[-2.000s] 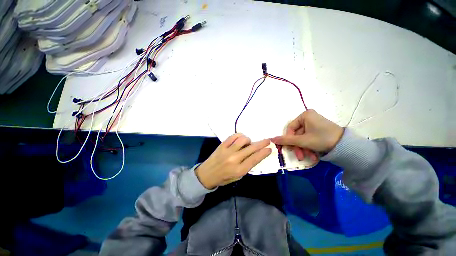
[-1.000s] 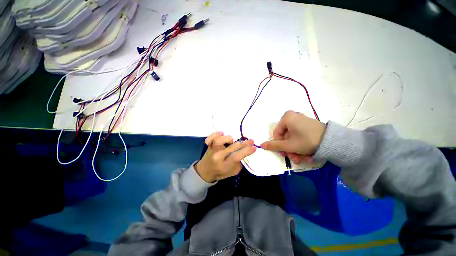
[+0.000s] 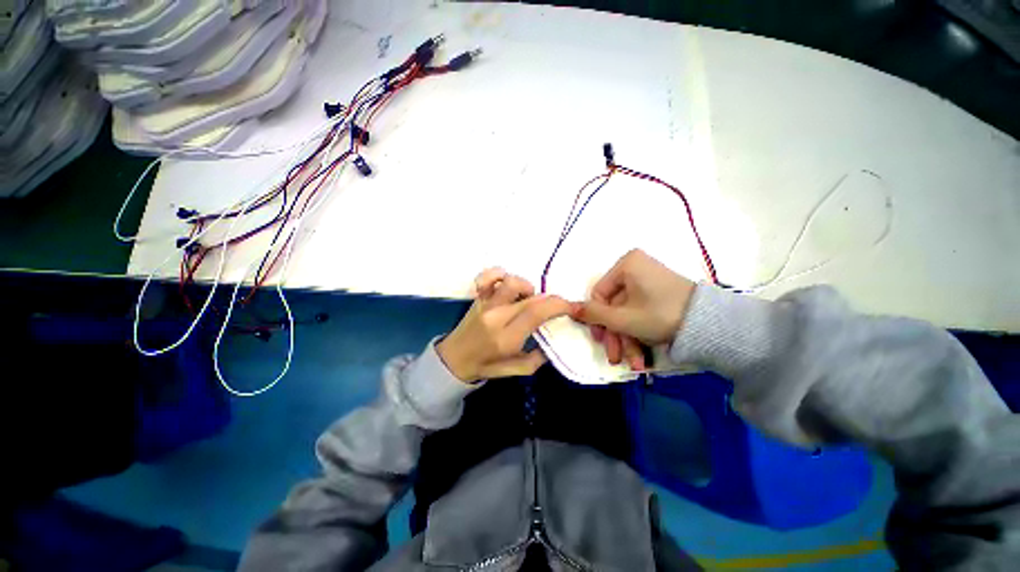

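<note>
A white panel (image 3: 576, 363) lies at the table's front edge, largely under my hands. A wire harness (image 3: 693, 218) of red and dark wires loops over it up to a black connector (image 3: 608, 154) at the top. My left hand (image 3: 492, 335) is at the panel's left rim, thumb and forefinger close together by the wires. My right hand (image 3: 640, 304) meets its fingertips there, pinching something too small to make out. A small dark connector (image 3: 648, 358) shows just below my right hand. A thin white cable (image 3: 822, 207) loops on the table at the right.
A harness bundle (image 3: 293, 184) lies at the left, its white loops hanging over the edge of the white table (image 3: 481, 123). Panel stacks (image 3: 207, 67) stand at the back left. A blue stool (image 3: 772, 475) is below the table. A dark green surface (image 3: 940, 39) shows beyond the table.
Both hands have moved along the panel towards its upper left rim, the right hand moving left. The left fingers have curled in more, and the right sleeve now covers more of the panel's right side.
</note>
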